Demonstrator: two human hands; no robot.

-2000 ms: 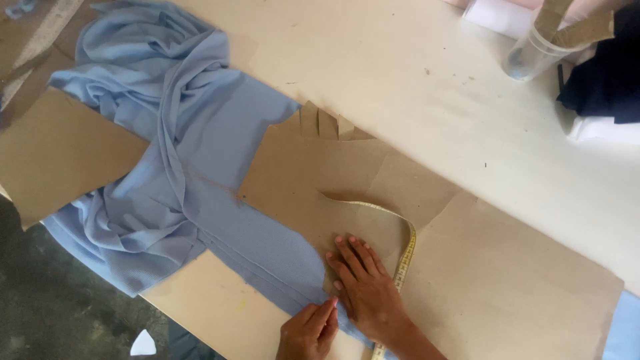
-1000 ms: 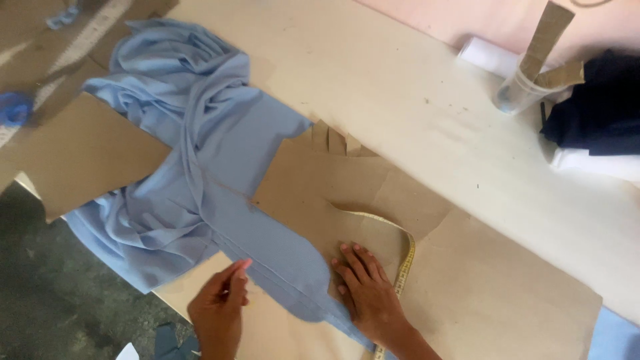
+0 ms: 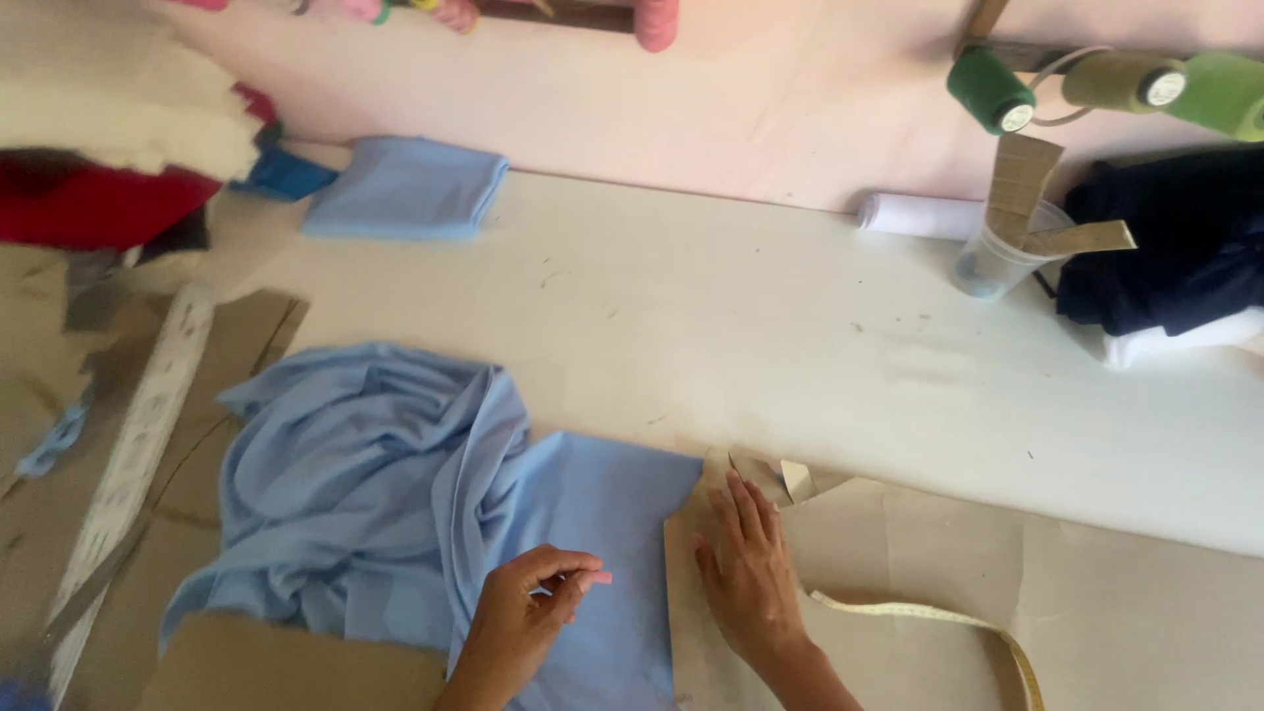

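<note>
Light blue fabric (image 3: 375, 494) lies bunched at the left and spread flat beside a brown paper pattern (image 3: 928, 553), which covers part of it. My left hand (image 3: 523, 612) hovers over the flat fabric, pinching a small pink piece of chalk (image 3: 594, 579) between thumb and fingertips. My right hand (image 3: 752, 563) rests flat, fingers spread, on the paper near its upper left corner, beside small cut flaps. To its right a yellow tape measure (image 3: 928, 612) curves across the paper. Another piece of brown paper (image 3: 296, 667) overlaps the fabric's lower left.
A folded blue cloth (image 3: 407, 190) lies at the table's back. A plastic cup (image 3: 1002, 252) with cardboard strips stands by a white roll (image 3: 920, 215) and dark fabric (image 3: 1165, 242). A long ruler (image 3: 133, 474) lies at left. Thread cones (image 3: 990, 89) hang on the wall.
My right hand has moved up the paper from its lower edge to the upper left corner. My left hand has moved onto the flat blue fabric. The view has shifted toward the wall.
</note>
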